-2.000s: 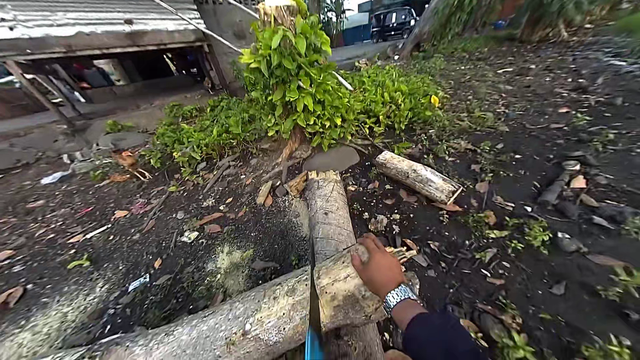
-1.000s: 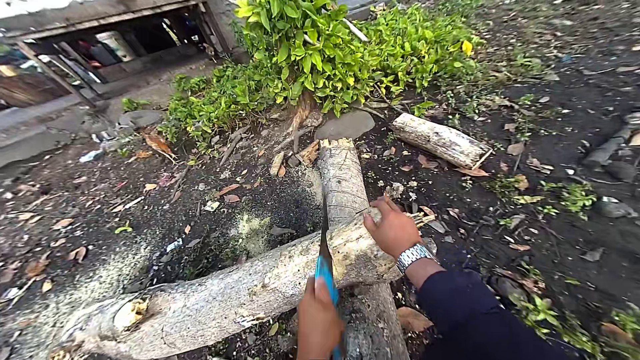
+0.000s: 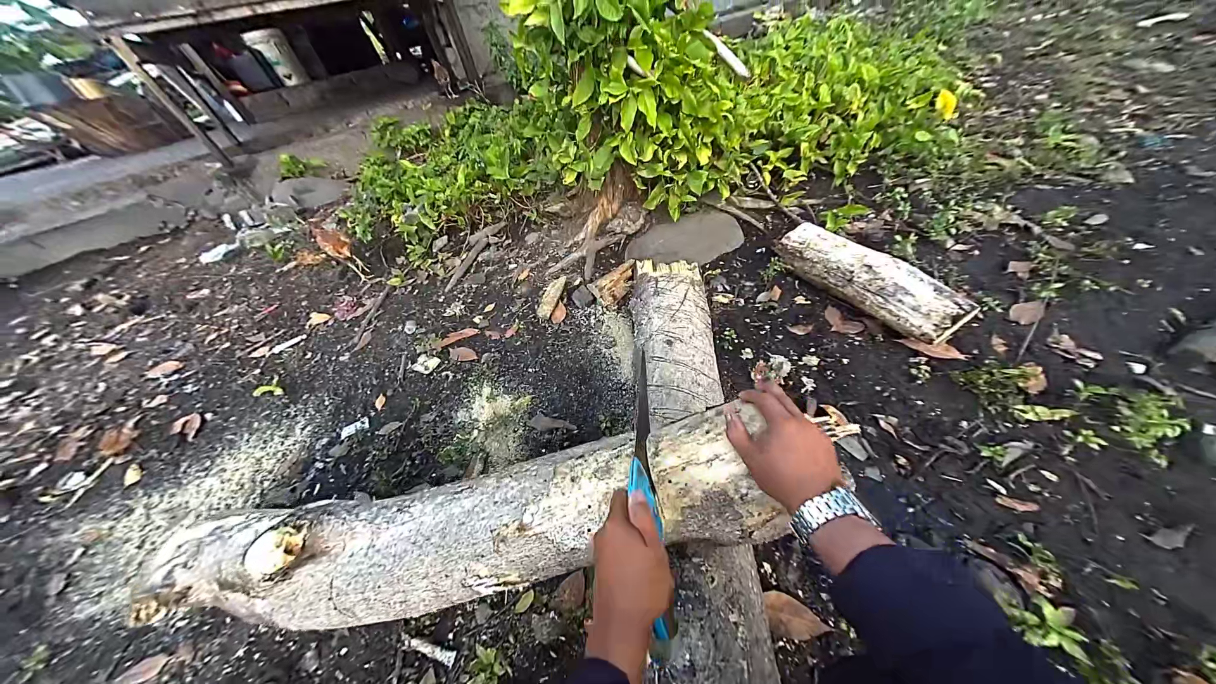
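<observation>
My left hand [image 3: 632, 570] grips the blue handle of a handsaw [image 3: 642, 408]; its narrow dark blade points away from me, at the near log's edge. That log [image 3: 408, 541] has pale bark and lies crosswise over another log [image 3: 676, 342], which runs away from me and has several shallow cuts across its top. My right hand [image 3: 788, 451], with a metal-band watch on its wrist, presses on the crosswise log near its splintered right end, right of the blade. Whether the teeth are in the wood cannot be told.
A short cut log [image 3: 869, 280] lies on the soil at the back right. A flat stone [image 3: 686, 237] and wood chunks [image 3: 613, 283] sit beyond the lower log. Leafy plants [image 3: 655, 114] grow behind. Sawdust [image 3: 228, 484] and dry leaves cover ground at left. A raised wooden structure [image 3: 171, 95] stands back left.
My left hand, out of view two seconds ago, has come into view on the saw handle. My right hand stays on the crosswise log. The view has tilted down.
</observation>
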